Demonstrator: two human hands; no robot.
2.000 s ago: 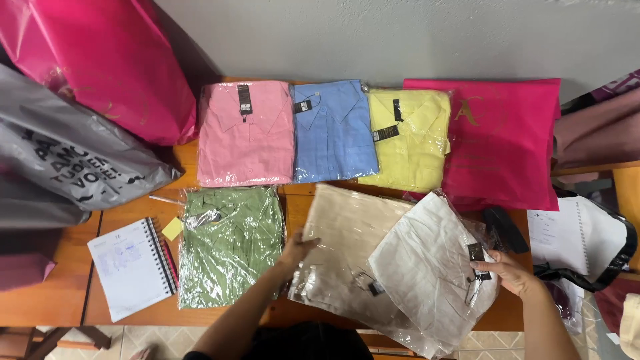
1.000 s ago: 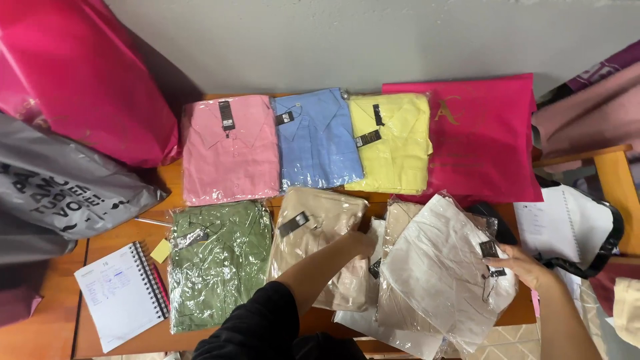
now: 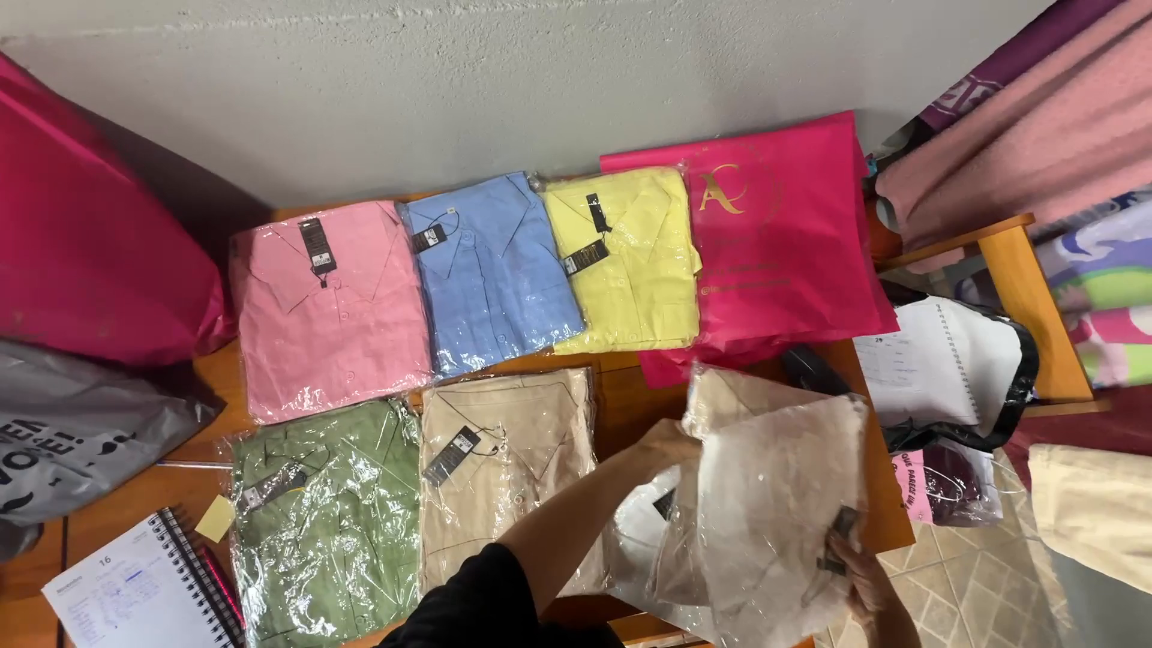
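My left hand [image 3: 670, 445] grips the upper left edge of a folded beige garment in clear plastic [image 3: 783, 504]. My right hand [image 3: 859, 567] holds its lower right side by a dark tag. Partly beneath it, a white garment in plastic [image 3: 634, 535] shows at the left. A beige bagged shirt [image 3: 517, 459] lies left of my left hand, beside a green bagged shirt [image 3: 328, 531]. Behind them lie pink [image 3: 333, 315], blue [image 3: 495, 279] and yellow [image 3: 630, 270] bagged shirts in a row, with tags at the collars.
A pink plastic bag [image 3: 774, 234] lies right of the yellow shirt. An open spiral notebook [image 3: 135, 585] is at the lower left, near a yellow note [image 3: 215, 519]. Large pink [image 3: 99, 234] and grey [image 3: 81, 432] bags stand left. A wooden chair [image 3: 1030, 297] is at the right.
The beige shirt now beside the green one was under my left hand a second ago. My left hand has moved right, onto the garment at the right. The view has shifted.
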